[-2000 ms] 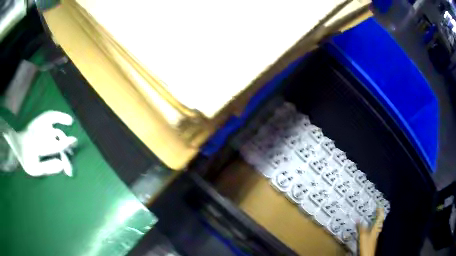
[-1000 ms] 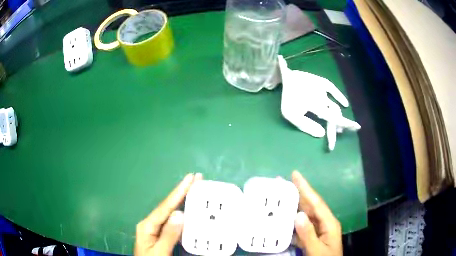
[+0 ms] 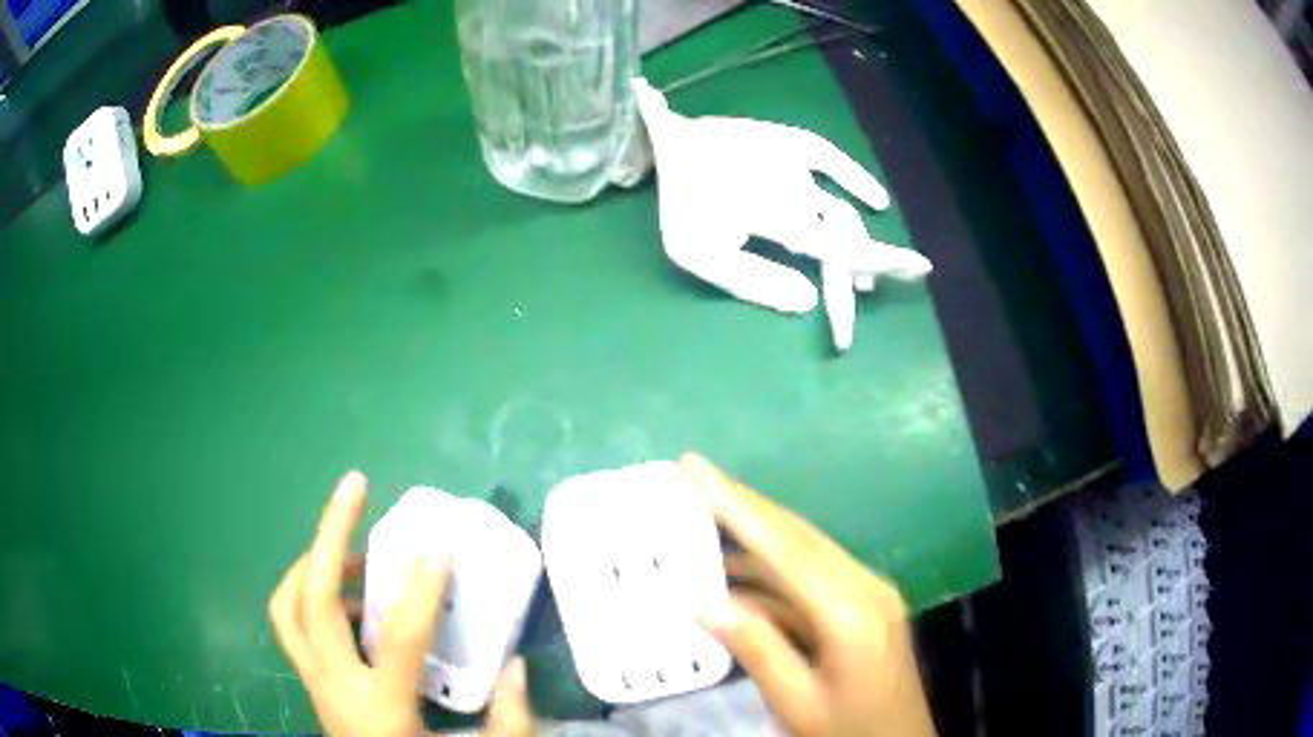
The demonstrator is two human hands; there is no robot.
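Two white plug adapters are held low over the green bench at the bottom centre. My left hand (image 3: 377, 634) holds the left adapter (image 3: 483, 576), which is tilted, with fingers across its face. My right hand (image 3: 821, 612) holds the right adapter (image 3: 634, 583) by its right side, with the slotted face up. The adapters are close together with a narrow gap between them. Both hands are bare.
A single adapter (image 3: 101, 170), a thin tape ring (image 3: 170, 108) and yellow tape roll (image 3: 274, 108) are at back left. A clear bottle (image 3: 555, 101), tweezers (image 3: 749, 61) and white glove (image 3: 756, 195) are behind. Cardboard sheets (image 3: 1152, 216) and adapter rows (image 3: 1148, 612) are at right.
The two adapters were side by side and face up; now they are slightly apart and the left one is tilted. My left fingers have moved over its face. The view has shifted right.
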